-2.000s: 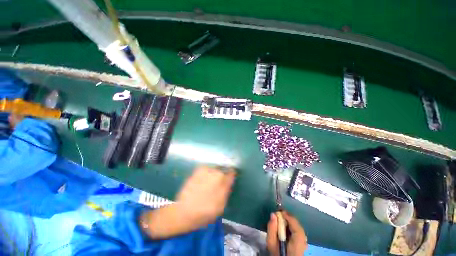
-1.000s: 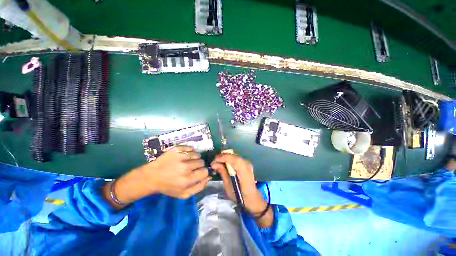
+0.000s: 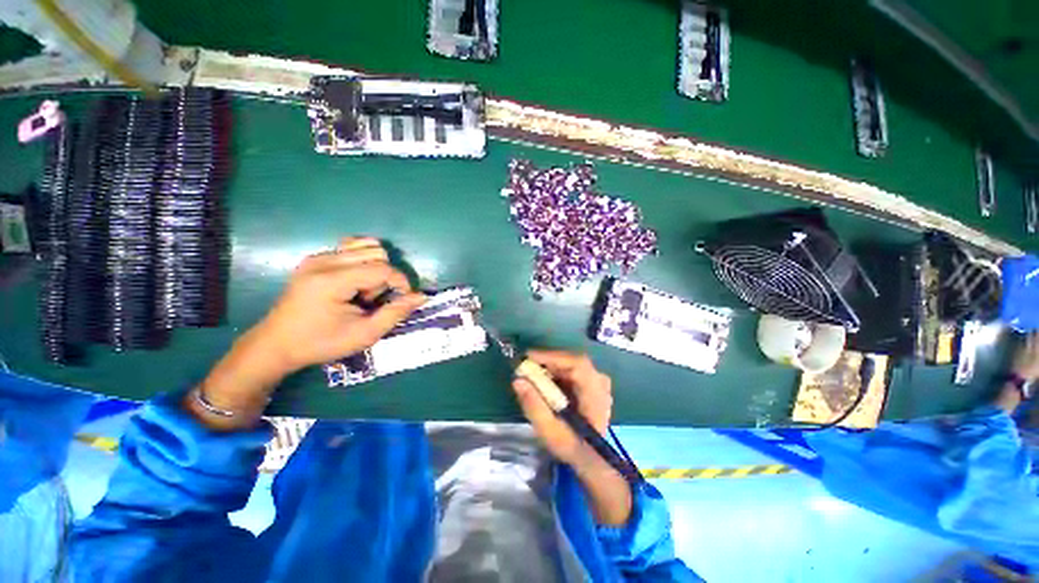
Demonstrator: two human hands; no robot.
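A silver-white phone assembly [image 3: 427, 342] lies flat on the green bench in front of me. My left hand [image 3: 348, 298] is over its left part, thumb and forefinger pinched together; whether they hold solder wire or anything else is too small to tell. My right hand [image 3: 564, 401] holds the soldering iron [image 3: 542, 385] by its cream handle, just right of the assembly. The iron's thin tip points up and left, near the assembly's right end. A second phone assembly [image 3: 663, 327] lies to the right of it. A heap of tiny purple-pink components [image 3: 579, 228] lies beyond.
Another phone assembly [image 3: 399, 118] rests at the worn edge strip [image 3: 638, 142], with more on the green conveyor. Black ribbed strips [image 3: 135, 222] are at left. A fan [image 3: 775, 279], whitish pot [image 3: 801, 342] and tan square [image 3: 841, 391] are at right. Blue-sleeved people sit on both sides.
My left hand has moved left and up from beside my right hand, to over the assembly. The iron now tilts more to the left, with my right hand slightly farther right.
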